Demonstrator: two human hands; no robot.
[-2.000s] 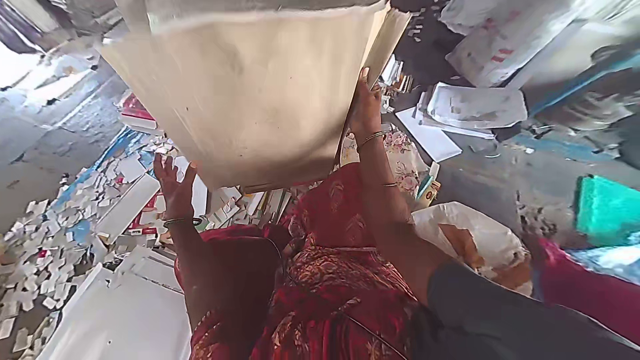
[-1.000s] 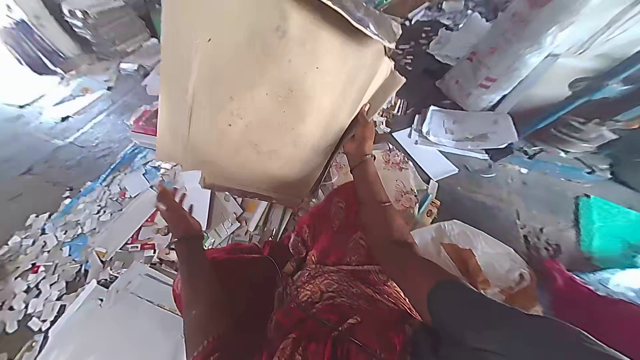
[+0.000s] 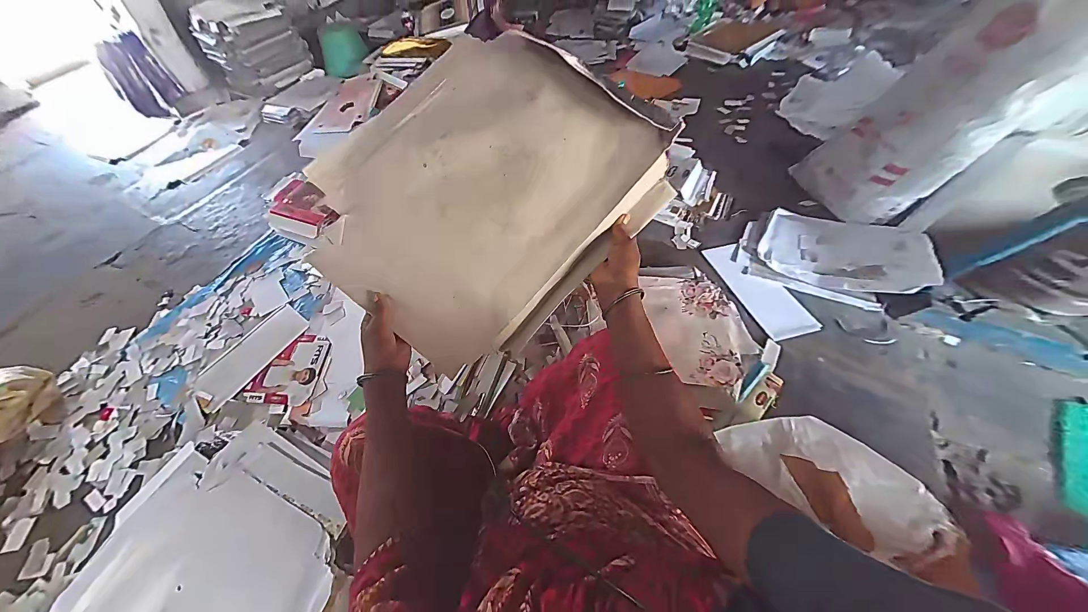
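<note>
A thick stack of large beige paper sheets (image 3: pixel 501 187) is raised over my lap, tilted, with uneven edges. My left hand (image 3: pixel 383 336) grips its lower left edge, thumb on the top face and the other fingers hidden. At the right edge my right hand (image 3: pixel 618 259) holds the stack, thumb on top and fingers out of sight below. Both wrists bear thin bangles. Under the stack, thin booklets or card pieces (image 3: pixel 484 382) stand close to my knees in red patterned cloth.
Small paper scraps (image 3: pixel 93 450) cover the floor at left. White sheets (image 3: pixel 204 535) lie at lower left, and a flowered sheet (image 3: pixel 688 327) lies right of my lap. Beyond it are a white paper stack (image 3: pixel 850 251) and a white sack (image 3: pixel 850 484). Tied paper piles (image 3: pixel 251 47) stand behind.
My left hand was apart from the stack with spread fingers and now grips its lower left edge. The stack has turned and tilted. My right hand has stayed on its right edge.
</note>
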